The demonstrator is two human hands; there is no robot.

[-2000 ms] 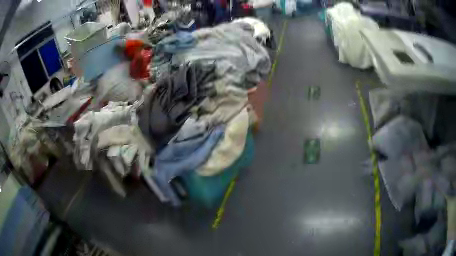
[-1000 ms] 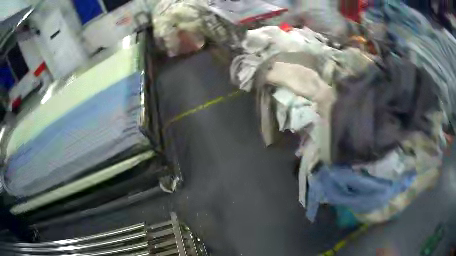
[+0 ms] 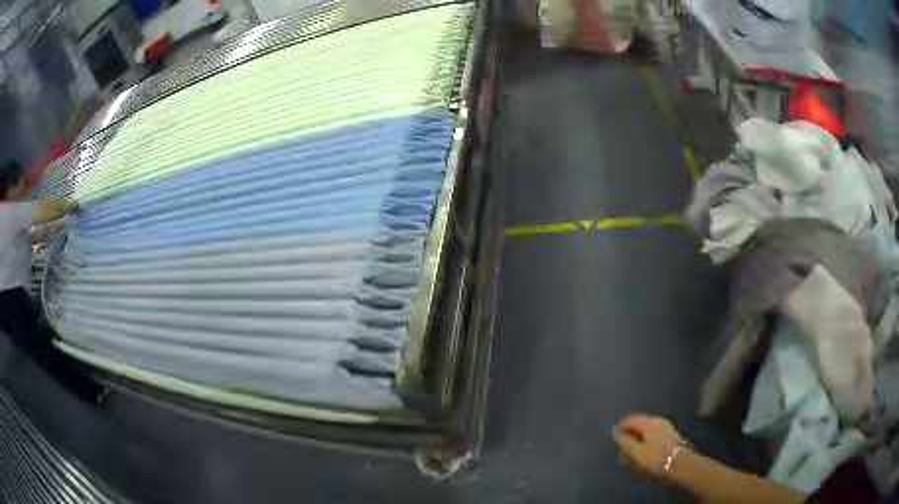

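A pleat-setting rack [image 3: 455,285] stands to the left of centre. Pleated cloth lies across it: a pale green panel [image 3: 286,94] at the far side, a blue panel [image 3: 266,192] in the middle and a grey panel [image 3: 217,315] nearest. Their right ends show deep folds. My right hand [image 3: 646,445] is low at the right, over the floor, away from the cloth. Its fingers are curled, and a small pale bit shows at the fingertips; I cannot tell what it is. A bracelet is on the wrist. My left hand is not in view.
A person [image 3: 15,246] stands at the rack's left end with hands at the cloth. A heap of grey, beige and pale cloths [image 3: 808,266] is at the right. A yellow line [image 3: 591,224] crosses the grey floor. More metal bars [image 3: 34,458] are at the lower left.
The view has swung left, so the rack now fills the left half and the cloth heap sits at the right edge. The other person and my right hand have come into view.
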